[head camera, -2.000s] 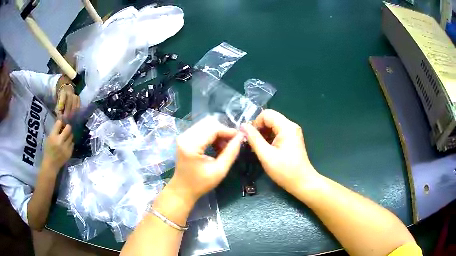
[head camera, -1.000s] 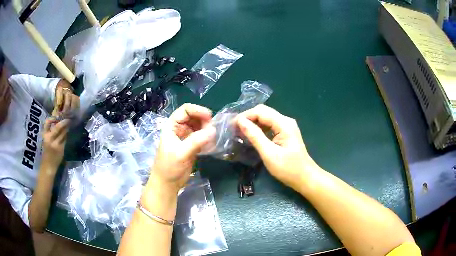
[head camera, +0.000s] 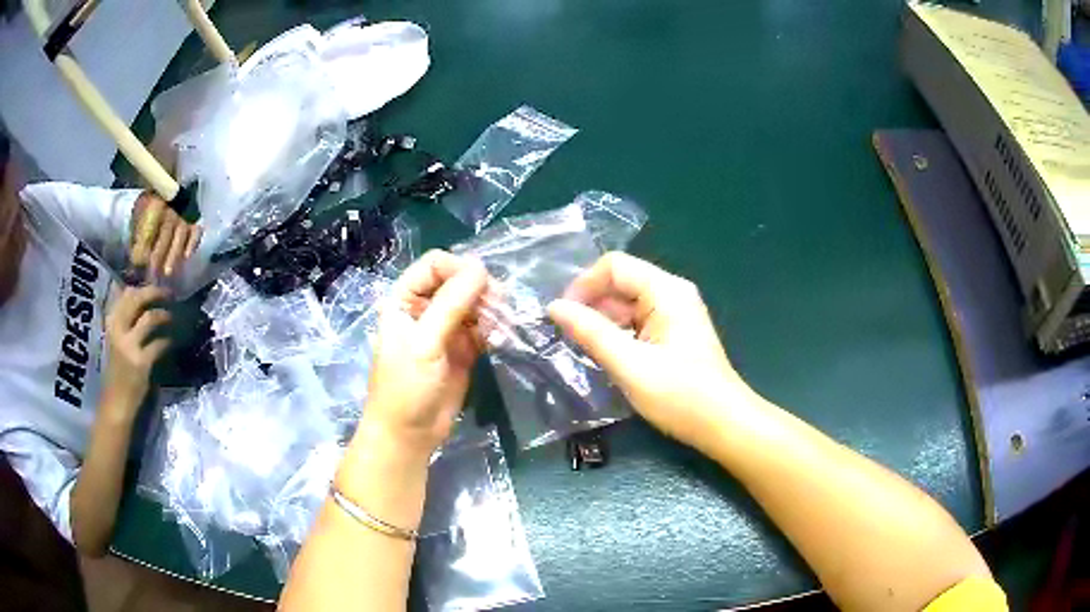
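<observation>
A clear zip-lock bag (head camera: 544, 389) is spread between my two hands above the green table. My left hand (head camera: 421, 347) pinches its left side between thumb and fingers. My right hand (head camera: 645, 347) is at its right side, with thumb and index finger against the plastic. A black USB cable (head camera: 587, 451) lies under the bag, with its plug end showing below the bag's lower edge; the rest is covered. Another clear bag (head camera: 612, 215) lies just beyond my hands. A heap of empty bags (head camera: 257, 436) lies at the near left, with the black cable pile (head camera: 317, 245) beyond it.
A clear bag (head camera: 514, 161) lies beyond the cables. A large cloudy plastic bag (head camera: 257, 138) and a white oval sheet (head camera: 380, 66) lie at the far left. A coworker's hands (head camera: 144, 299) are at the left. A long box (head camera: 1016, 155) rests on a grey board (head camera: 956, 287) at the right.
The bag between my hands was bunched up a second ago and now hangs flatter, its lower part over the cable. My left hand has moved left since the earliest frame.
</observation>
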